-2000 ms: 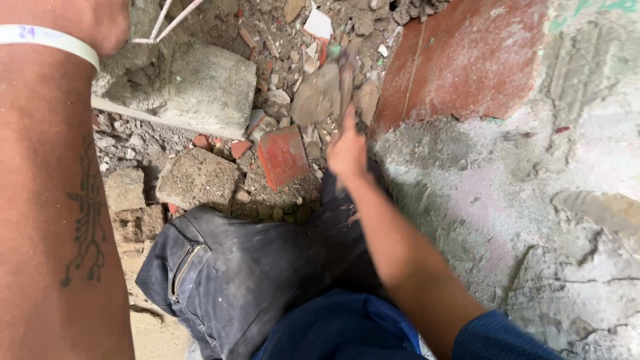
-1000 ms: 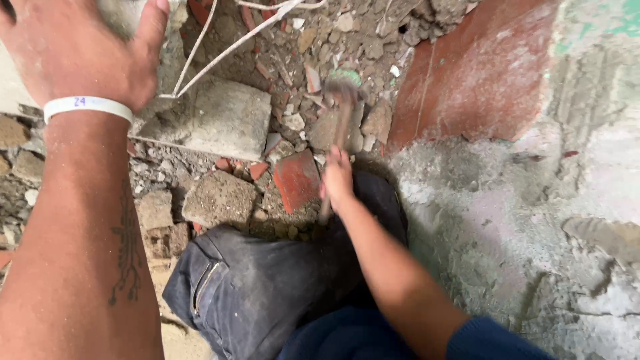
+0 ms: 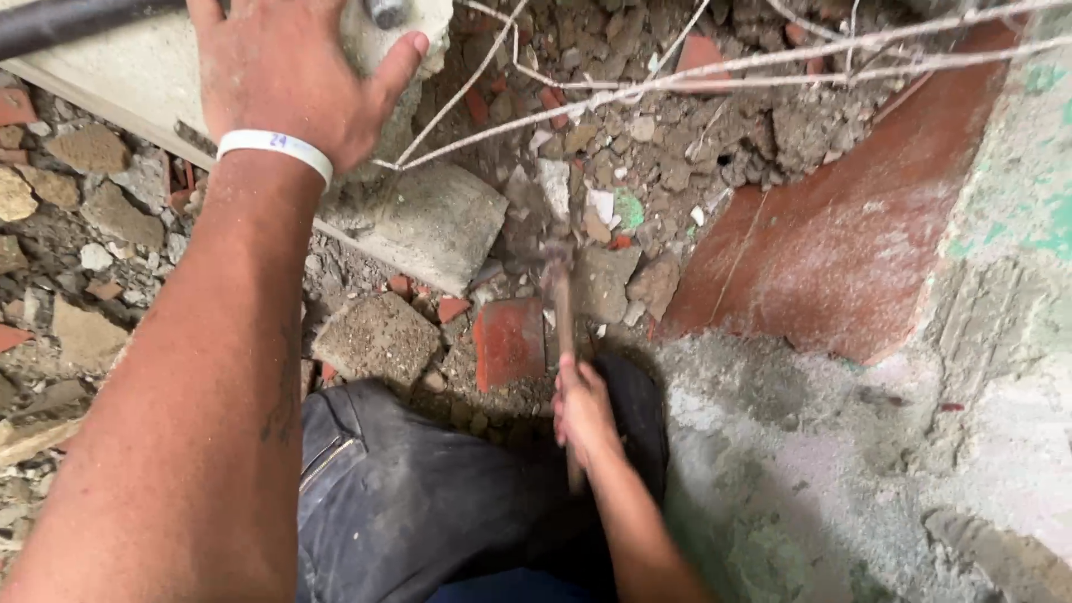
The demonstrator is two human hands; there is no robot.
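Observation:
My right hand (image 3: 584, 410) is closed around the wooden handle of a hammer (image 3: 564, 314), whose blurred metal head lies over broken stone and rubble just beyond my knees. My left hand (image 3: 285, 75), with a white wristband, rests spread on a pale concrete block (image 3: 126, 79) at the upper left, holding nothing. Right of this hand, thin wires (image 3: 494, 130) stretch across the rubble. A red brick piece (image 3: 509, 342) lies left of the hammer handle, and a flat grey slab (image 3: 435, 222) sits above it.
A dark pipe (image 3: 84, 21) crosses the upper left corner. Along the right side runs a wall with worn plaster (image 3: 837, 469) and a red-painted part (image 3: 846, 226). Loose stones (image 3: 88, 149) and brick bits cover the ground at left. A rough chunk (image 3: 377, 335) lies near my knee.
The view has shifted, so more of the block, pipe and wires shows. The hammer head has moved left from over the green fragment where it was one second ago.

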